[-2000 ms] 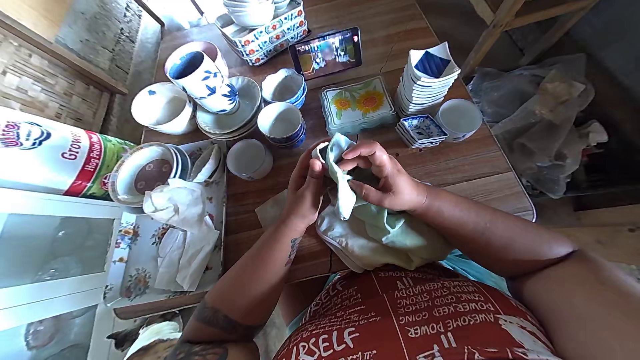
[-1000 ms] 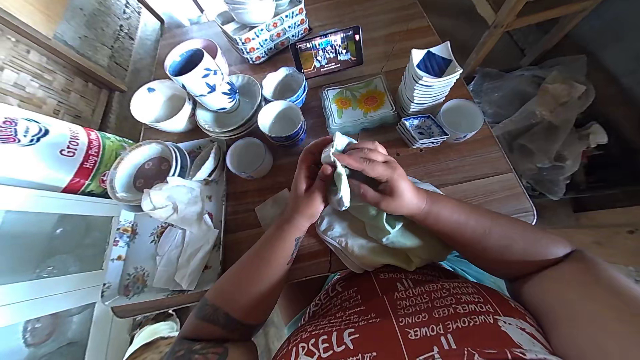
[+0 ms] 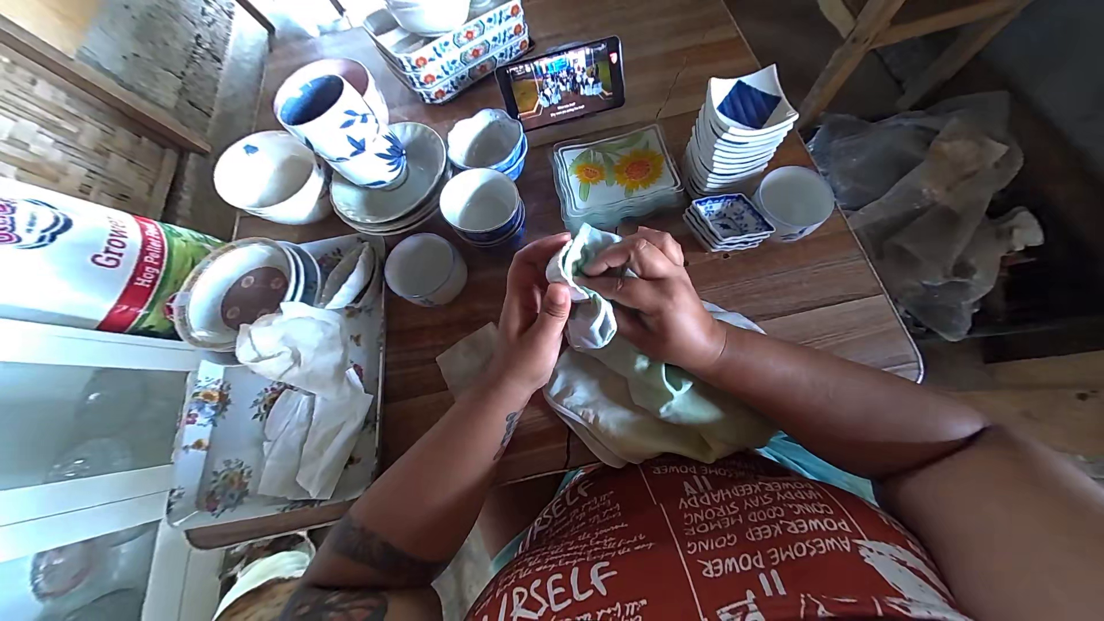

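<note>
Over the near edge of the wooden table, my left hand (image 3: 532, 315) holds a small whitish cup (image 3: 561, 267), mostly hidden by fingers and cloth. My right hand (image 3: 660, 302) grips a pale green cloth (image 3: 673, 388) and presses part of it into the cup's mouth. The rest of the cloth hangs down over the table edge and my lap. Just beyond my hands lies a stack of square sunflower-patterned dishes (image 3: 617, 172). Left of them stand blue-and-white bowls (image 3: 481, 203) and a white cup (image 3: 426, 269).
A phone (image 3: 565, 82) leans at the back beside floral rectangular dishes (image 3: 474, 52). Stacked square dishes (image 3: 742, 129) and a white cup (image 3: 795, 203) stand right. At left are a tall blue-leaf cup (image 3: 345, 129), saucers (image 3: 405, 177) and a floral tray (image 3: 228, 448) holding crumpled paper (image 3: 297, 345).
My fingers have shifted around the cup and cloth, and my right fingers have moved at the cup's mouth. The dishes around have stayed in place.
</note>
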